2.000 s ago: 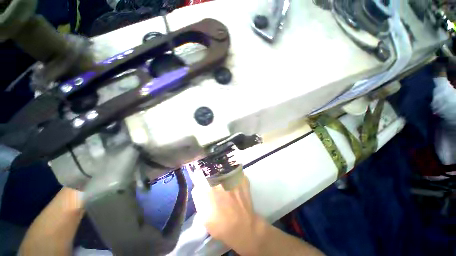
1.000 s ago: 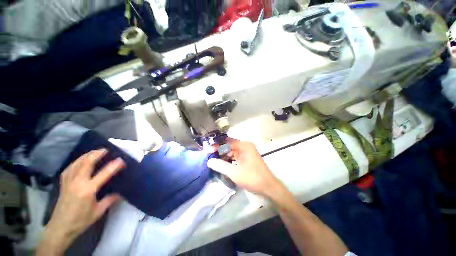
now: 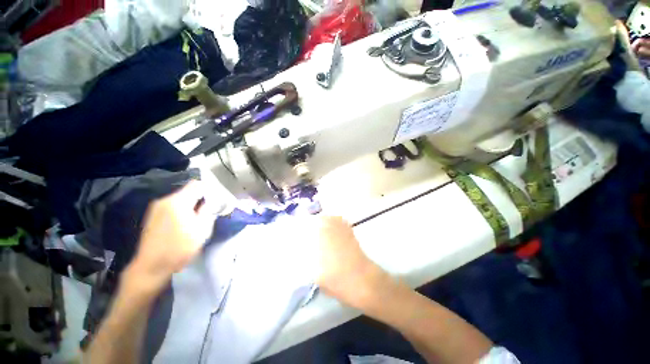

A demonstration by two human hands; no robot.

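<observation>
Dark navy fabric [image 3: 239, 222] lies at the needle area, partly covered by white cloth [image 3: 239, 274] that spreads toward me. My left hand [image 3: 173, 226] is left of the needle, fingers bent and closed on the cloth's upper edge; it is slightly blurred. My right hand [image 3: 338, 252] is just in front of the presser foot [image 3: 303, 195], on the white cloth's right edge; its fingertips are lost in the lamp glare, so its grip is unclear. The cream sewing machine [image 3: 356, 114] stands behind both hands.
Large shears [image 3: 246, 117] lie on the machine head near a tan post [image 3: 194, 84]. Small black-handled scissors [image 3: 399, 153] lie on the bed behind the needle. Yellow-green tape [image 3: 485, 206] wraps the base. Dark garments [image 3: 107, 99] are heaped at left. Part of another person shows at upper right.
The view has shifted back from the close machine view. White cloth now covers much of the navy piece near me. My left hand has moved up and right and closed on cloth.
</observation>
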